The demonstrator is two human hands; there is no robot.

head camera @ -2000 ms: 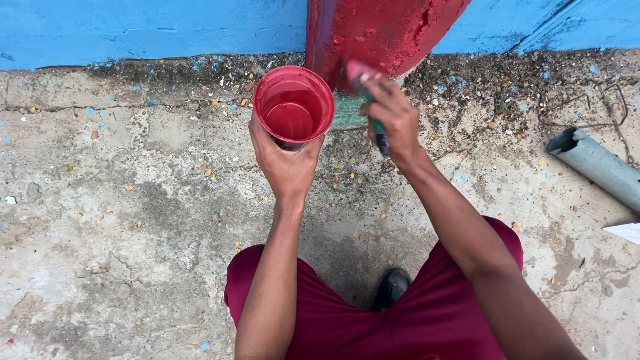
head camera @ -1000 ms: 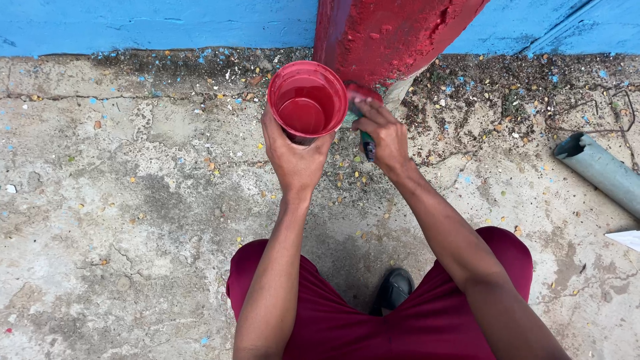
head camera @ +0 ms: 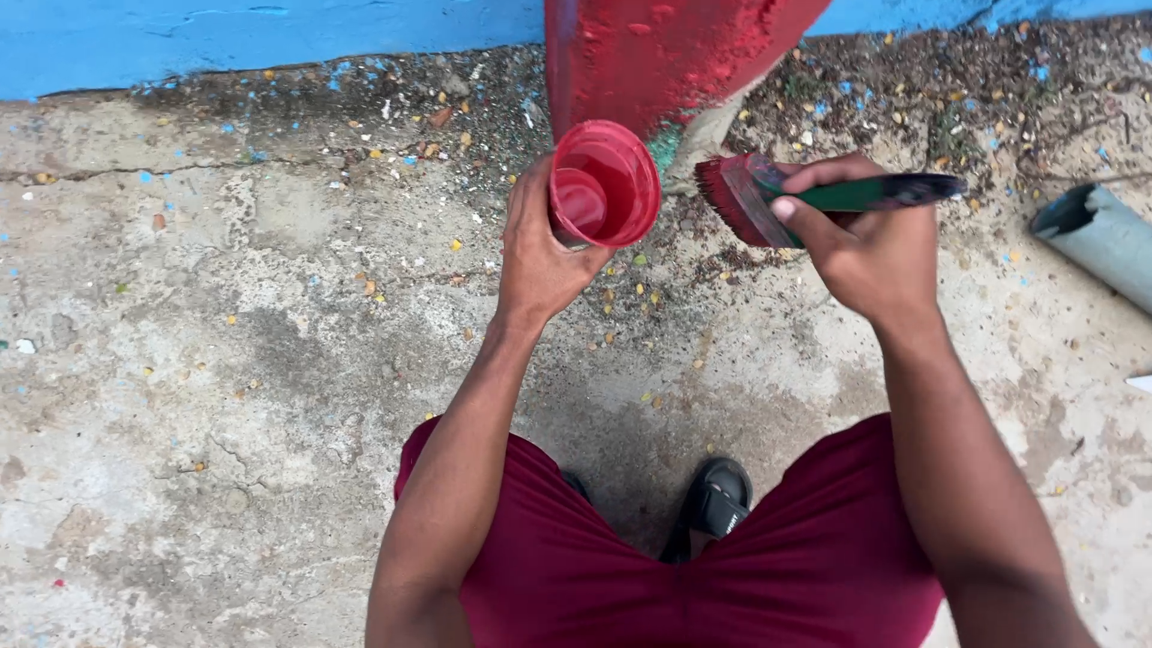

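My left hand (head camera: 546,247) holds a plastic cup of red paint (head camera: 605,184), its open top facing the camera, just below the foot of a red-painted column (head camera: 661,63). To the right, my right hand (head camera: 868,229) grips the green handle of a paintbrush (head camera: 810,196). The brush lies level, its red-coated bristles pointing left toward the cup, with a gap between them. Bare grey and a green patch show at the column's lower edge, between cup and brush.
A blue wall (head camera: 270,31) runs behind the column. Paint flakes, leaves and dirt litter the cracked concrete floor (head camera: 225,378) along it. A grey pipe (head camera: 1102,238) lies at the right. A dark sandal (head camera: 720,504) shows between my knees.
My right hand has drawn the brush away from the column's foot, to the right, and turned it level. The cup remains in my left hand.
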